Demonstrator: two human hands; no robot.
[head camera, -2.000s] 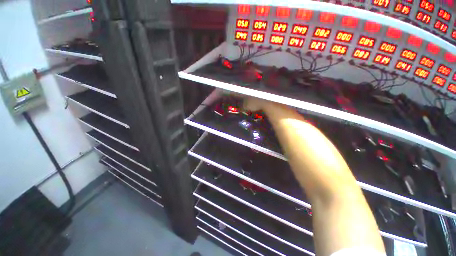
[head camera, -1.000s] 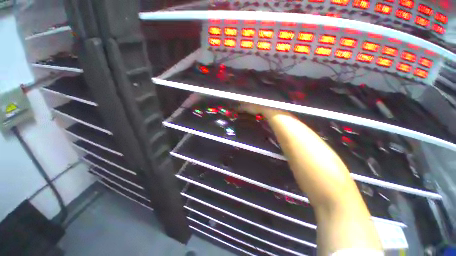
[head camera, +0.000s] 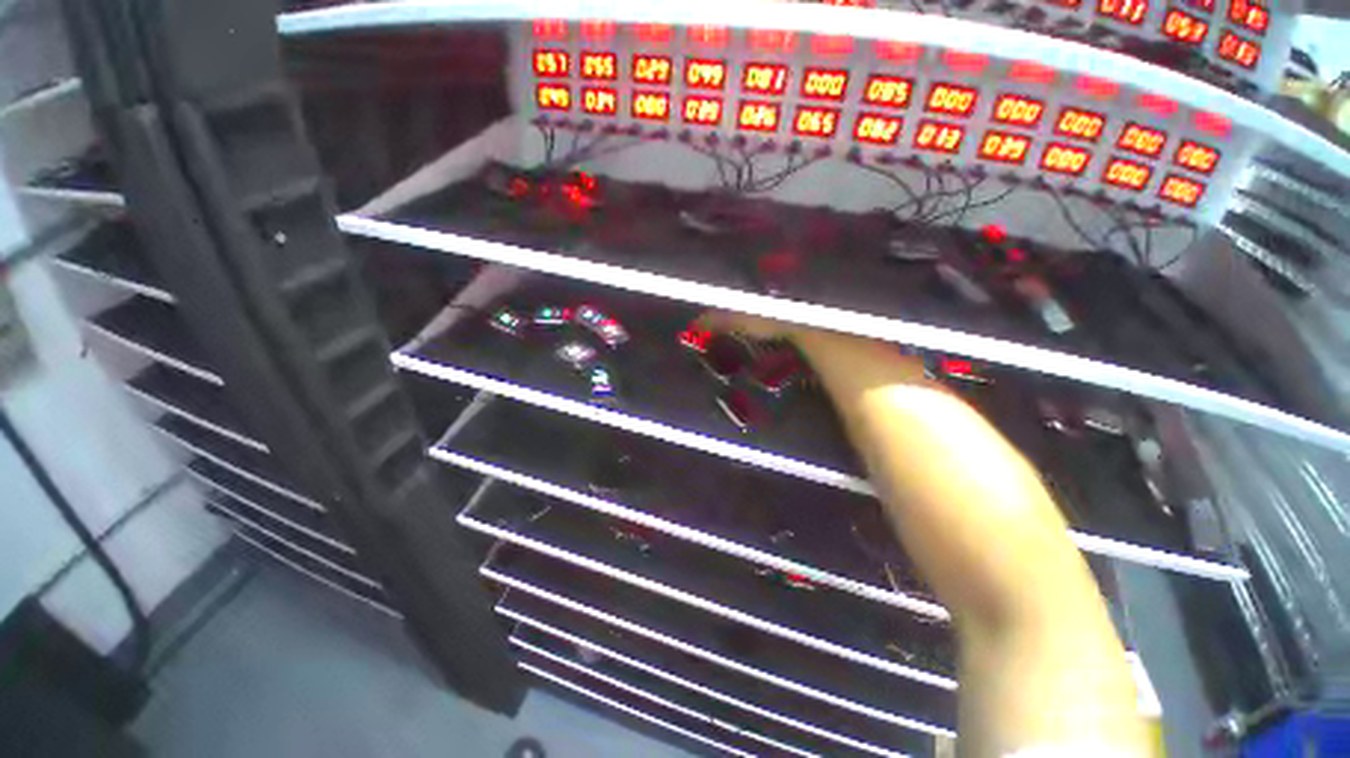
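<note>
My right hand (head camera: 740, 329) reaches into a rack shelf under the white front edge of the shelf above. The edge and shadow hide most of its fingers, so its grip cannot be told. Small dark devices with red lights (head camera: 694, 341) lie at and just below the hand. To its left, several small lit devices (head camera: 598, 382) lie on the black shelf covering in a loose curve, apart from the hand. Another device with a red light (head camera: 958, 367) lies right of my forearm. My left hand is out of the picture.
The rack (head camera: 518, 253) has many white-edged tiers above and below. Red digital readouts (head camera: 825, 123) with thin black cables line the back above. A tall black ribbed column (head camera: 318, 326) stands left. Wire shelving (head camera: 1281, 518) and a blue object (head camera: 1303, 736) are at the right.
The view has swung right, so the rack appears further left. My right hand has moved right along the shelf, away from the lit devices at its left end.
</note>
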